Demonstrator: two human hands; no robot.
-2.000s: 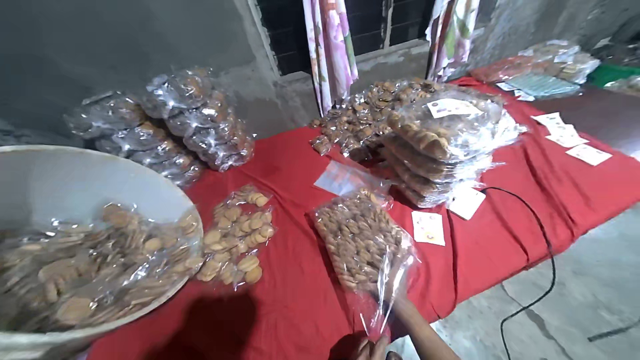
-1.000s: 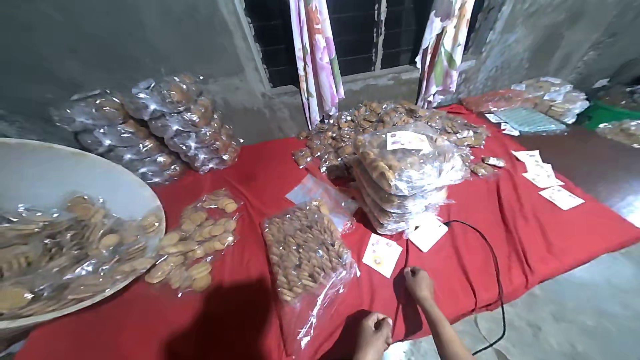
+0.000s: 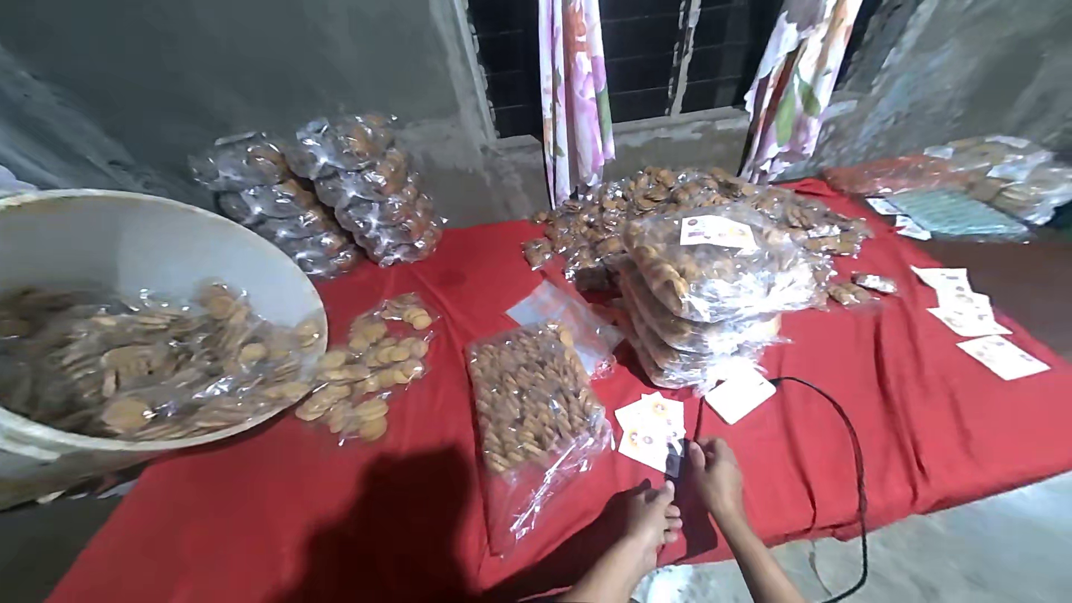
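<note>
My left hand (image 3: pixel 651 517) is low over the red cloth, just below some printed paper cards (image 3: pixel 650 425), its fingers curled. My right hand (image 3: pixel 718 479) is beside it, right of the cards, with thumb and fingers close together near a small dark object (image 3: pixel 673 459); whether either hand holds it is unclear. Left of the hands lies a clear plastic bag of small biscuits (image 3: pixel 536 398), its loose end towards me. Behind the cards stands a stack of filled bags (image 3: pixel 699 293), with a white box-like device (image 3: pixel 740 395) and its black cable in front.
A large tub (image 3: pixel 314 285) of packed biscuits stands left, with loose biscuit packets (image 3: pixel 373 360) beside it. Bagged stacks (image 3: pixel 364 188) lean near the wall. A heap of small packets (image 3: pixel 670 188) lies at the back. More cards (image 3: pixel 1001 356) lie right, and a black cable (image 3: pixel 858 469) crosses the edge.
My hands have left the biscuit bag, which they touched two seconds ago, and are now by the cards. The cards lie spread differently, with a dark object near them.
</note>
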